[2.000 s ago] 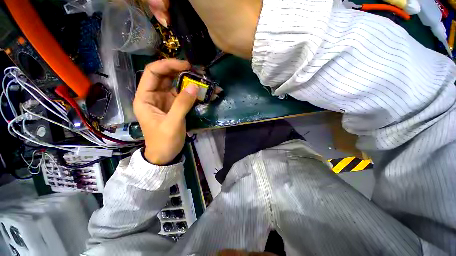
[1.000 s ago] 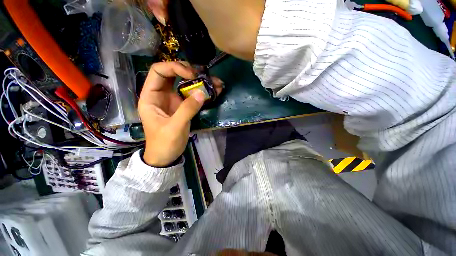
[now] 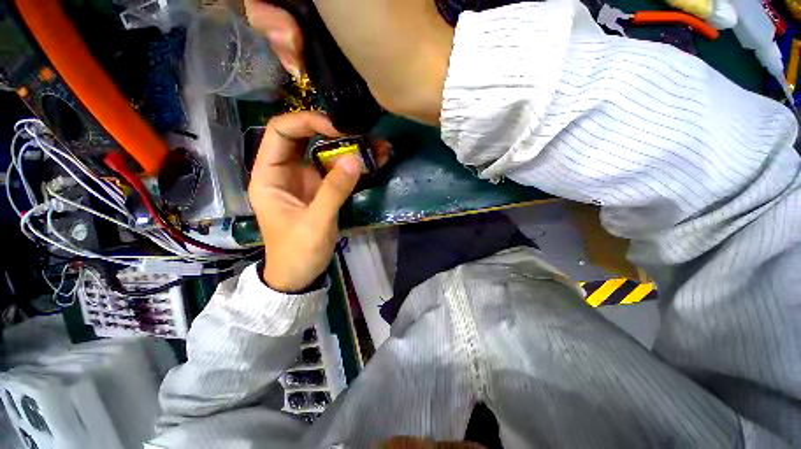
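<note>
My left hand [image 3: 297, 202] holds a small dark watch case [image 3: 367, 161] between its fingers, with the thumb pressed on a yellow-faced battery [image 3: 339, 154] inside it. My right hand [image 3: 382, 53] reaches in from the top, partly cut off by the upper edge. It is around a thick black-handled tool [image 3: 338, 83], with fingertips showing on the tool's left side. The tool's lower end is at the upper edge of the case. Whether it touches the case, and the tool's tip, cannot be made out.
Gold-coloured small parts [image 3: 303, 95] lie beside a clear cup [image 3: 230, 61] on the green mat [image 3: 422, 171]. White cables [image 3: 83, 210] and an orange-framed device [image 3: 92, 83] are at left. Orange-handled cutters [image 3: 674, 19] lie top right. A tray of watches [image 3: 307, 377] is below the left forearm.
My right hand and the black tool have moved down, closer to the watch case. The case has tilted slightly in my left hand, which has shifted a little right and down.
</note>
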